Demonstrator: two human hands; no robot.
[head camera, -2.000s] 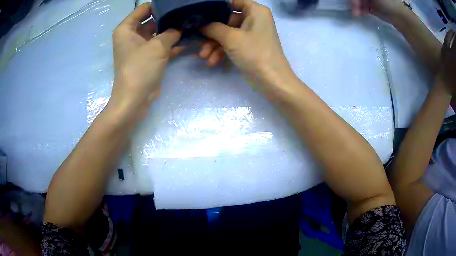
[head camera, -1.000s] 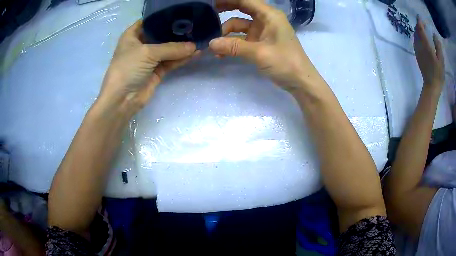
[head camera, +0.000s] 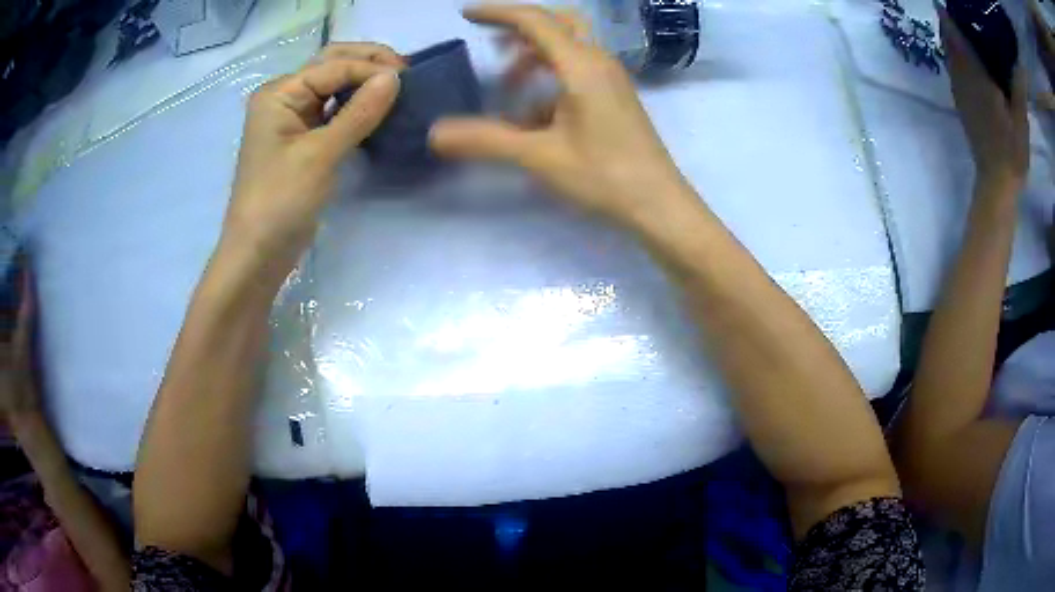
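A black cup-shaped part (head camera: 428, 113) is held above the white foam sheet (head camera: 544, 445) in the upper middle. It is tilted, and its side faces me, blurred. My left hand (head camera: 312, 133) grips its left upper edge between thumb and fingers. My right hand (head camera: 567, 121) is at its right side with fingers spread and blurred. The right thumb lies over or against the part; I cannot tell if it presses. The hollow inside of the part is hidden.
A black ribbed part joined to a clear one (head camera: 671, 32) stands at the back. Small black fittings (head camera: 914, 32) lie back right. A neighbour's hand (head camera: 989, 127) holds a dark oval part at right. Another person's arm (head camera: 52, 451) is at left. A small black piece (head camera: 296, 431) lies near the front edge.
The black part has been turned from its boss side facing me to its side. My right fingers have spread. The right neighbour's hand now holds a dark part, and an arm has appeared at left.
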